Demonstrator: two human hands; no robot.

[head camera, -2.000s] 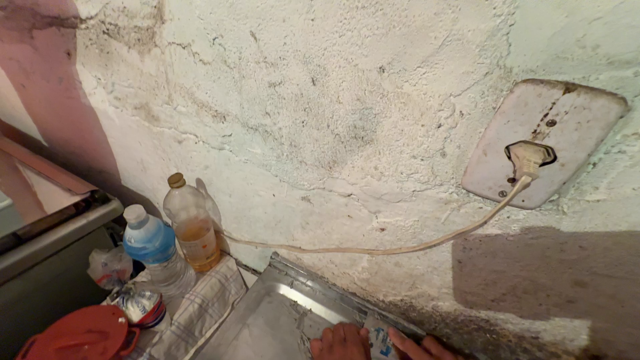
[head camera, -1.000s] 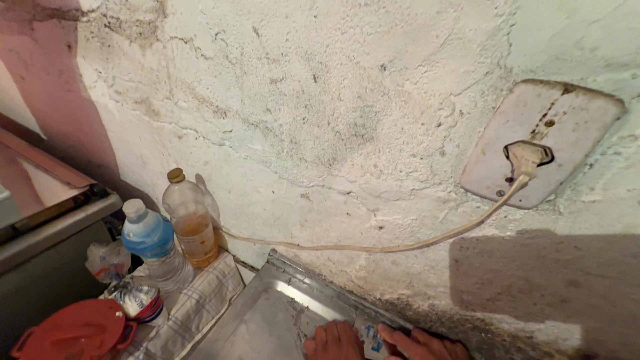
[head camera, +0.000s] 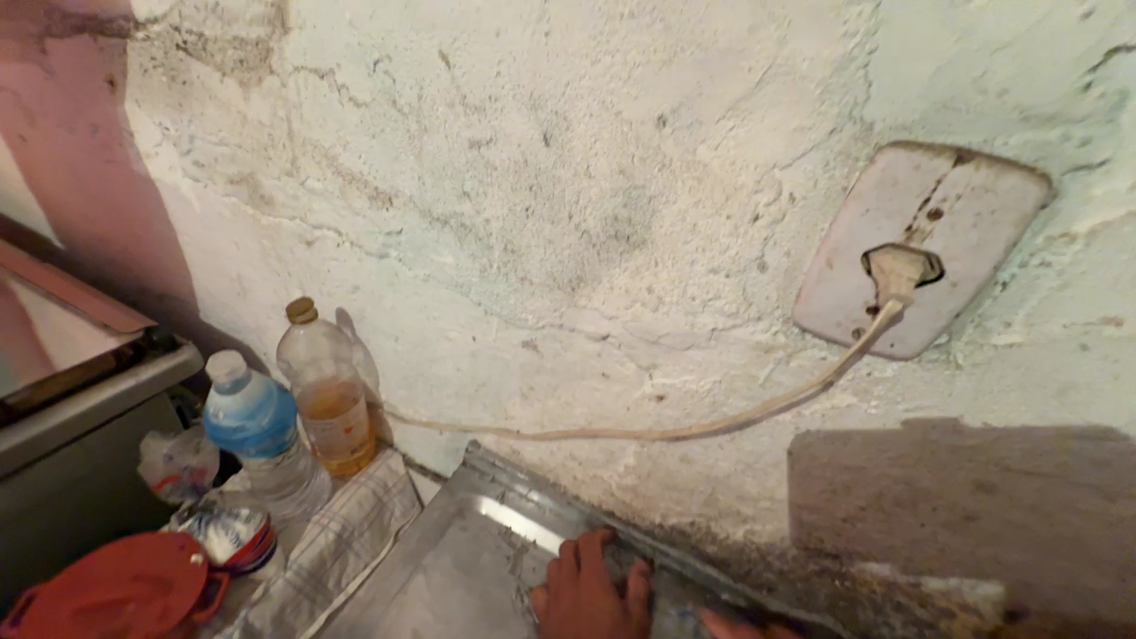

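A metal sink top (head camera: 426, 568) with a raised rim runs along the foot of the wall. My left hand (head camera: 590, 590) lies on it near the back rim, fingers spread and pointing at the wall; whether something is under the palm is hidden. To its right, only some fingers of my right hand (head camera: 737, 624) show at the bottom edge, low over the metal. A small bluish patch lies between the hands, too blurred to name.
Left of the metal lie a checked cloth (head camera: 355, 524), a blue-labelled bottle (head camera: 253, 413), a bottle of amber liquid (head camera: 328, 399), a red lid (head camera: 115, 586) and a plastic bag (head camera: 180, 463). A cord (head camera: 621, 435) runs along the wall to a plug (head camera: 898, 271) in an outlet plate (head camera: 985, 213).
The fingers of my left hand have spread apart. My right hand has moved down, so less of it shows now.
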